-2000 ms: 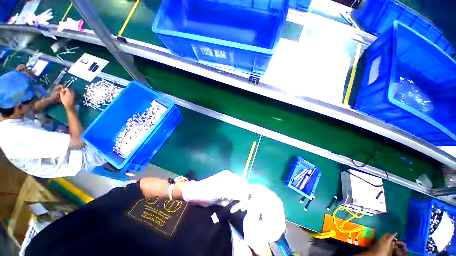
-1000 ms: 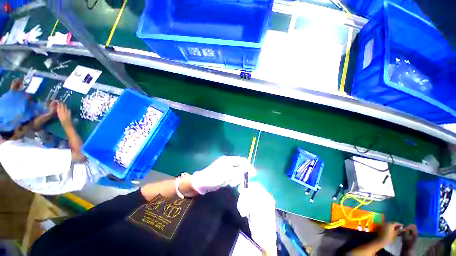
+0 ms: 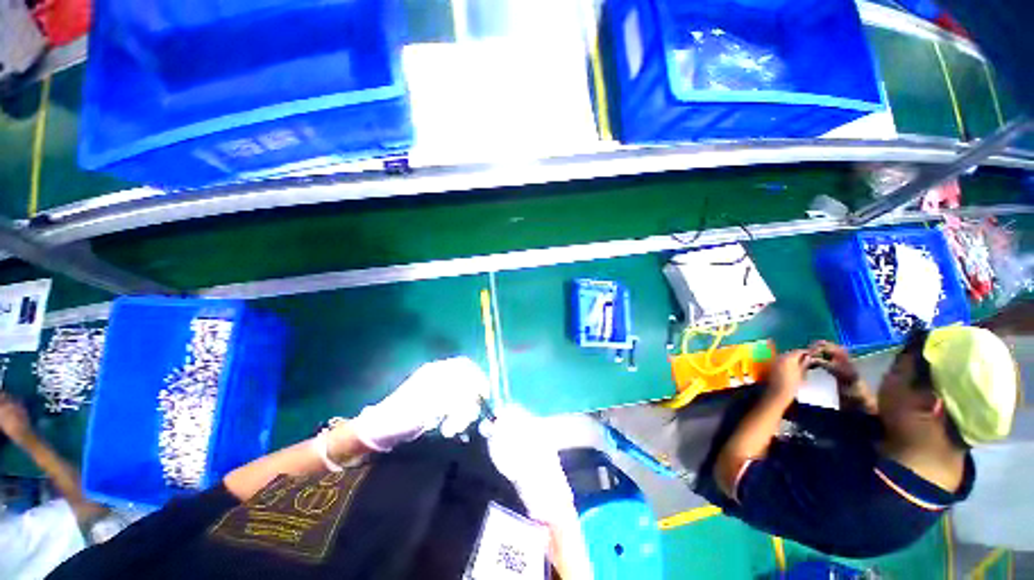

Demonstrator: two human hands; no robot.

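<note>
My left hand [image 3: 422, 404], in a white glove, reaches in from the left at the lower middle, with its fingertips bent together. My right hand [image 3: 524, 444], also in a white glove, is close beside it and washed out by glare. A small dark stick-shaped part [image 3: 486, 412] shows between the fingertips of both hands, above the front of the green bench. The glare and fingers hide most of it, and which hand bears it is hard to tell.
A small blue tray [image 3: 599, 314] of sticks, a white box [image 3: 719, 283] and an orange plate [image 3: 726, 365] with yellow leads lie right. A seated person in a yellow cap [image 3: 973, 383] works there. A blue bin [image 3: 127, 391] of pale sticks stands left; large totes [image 3: 267, 142] sit above.
The view has swung right, so bench items sit further left and the yellow-capped person is now in view. My hands stay together; the dark part shows less than one second ago.
</note>
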